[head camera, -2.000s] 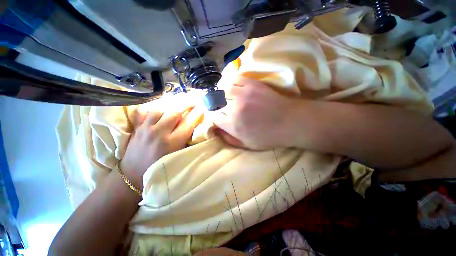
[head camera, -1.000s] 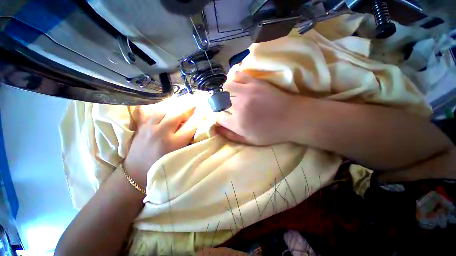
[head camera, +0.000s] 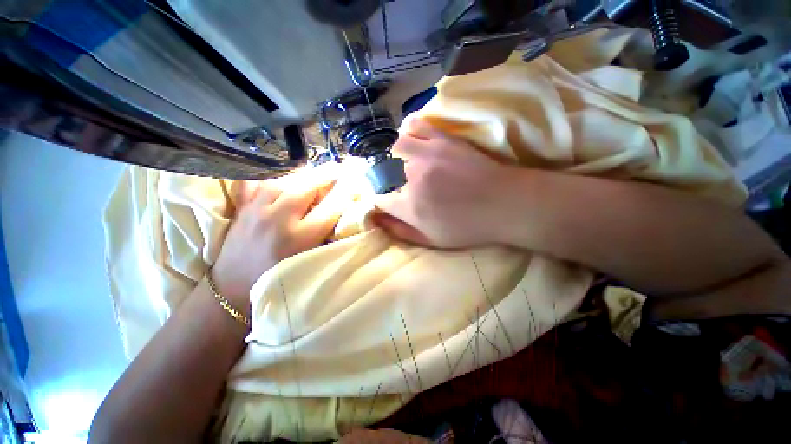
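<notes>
Pale yellow fabric (head camera: 399, 321) lies in folds under the sewing machine head (head camera: 234, 52) and hangs toward the lap, with thin dark threads on its near part. My left hand (head camera: 269, 227) lies on the fabric left of the glare, fingers spread over it. My right hand (head camera: 451, 191) is closed on bunched fabric just right of the tension knob (head camera: 387, 174). The needle, presser foot and several fingertips are hidden by the knob and bright glare.
A spring part (head camera: 665, 35) hangs from the machine at the upper right. White crumpled material (head camera: 746, 95) lies at the far right. The white table (head camera: 61, 260) shows at left. A small cream scrap (head camera: 624, 314) lies below my right forearm.
The machine has shifted slightly rightward in view. My hands keep nearly the same places and hold on the fabric, whose near folds have shifted slightly.
</notes>
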